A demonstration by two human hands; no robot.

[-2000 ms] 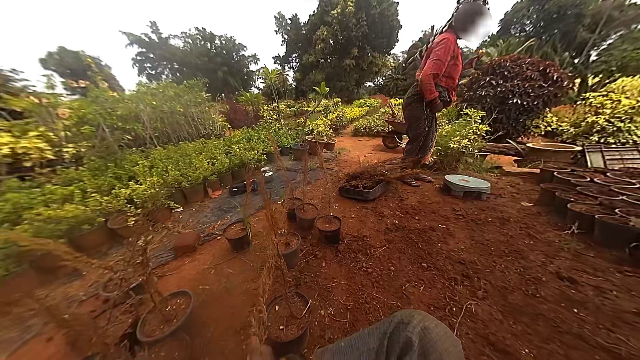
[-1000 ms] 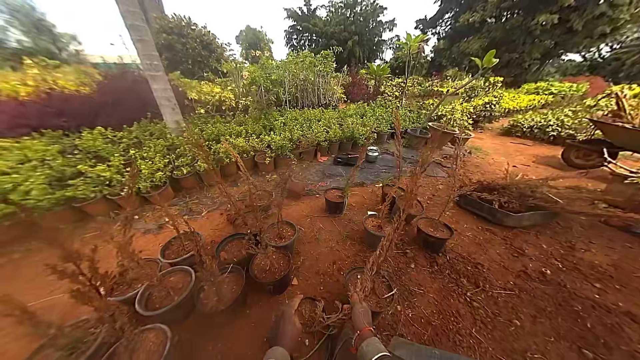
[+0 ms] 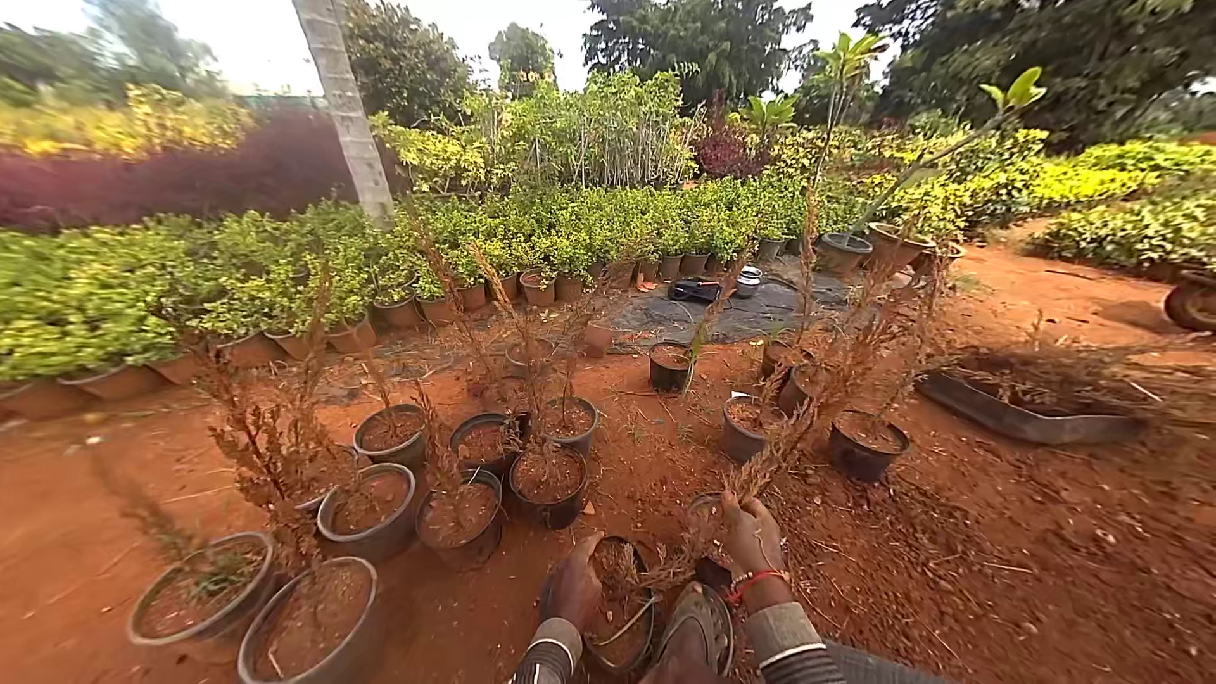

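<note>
My left hand [image 3: 574, 581] is at the left rim of a black plastic pot [image 3: 622, 641] that holds soil and dry stems. Its fingers are partly hidden, so a grip cannot be made out. To the right, my right hand [image 3: 752, 537], with a red string at the wrist, is closed on a dried brown conifer plant [image 3: 774, 456] that leans up and to the right. My sandalled foot [image 3: 698, 627] stands close beside the pot, between my forearms. Another pot [image 3: 705, 513] shows partly behind the dry twigs.
Pots with dried plants [image 3: 551, 480] stand on red soil at the left, and more pots [image 3: 866, 445] ahead. A black tray [image 3: 1035, 418] of dry cuttings lies at the right. Behind are a dark ground sheet [image 3: 627, 318], rows of green potted shrubs [image 3: 570, 228] and a wheel [image 3: 1192, 302].
The view has swung left from two seconds ago, and the person in red is out of it. My hands, out of sight or unclear then, have shown low in the middle since one second ago.
</note>
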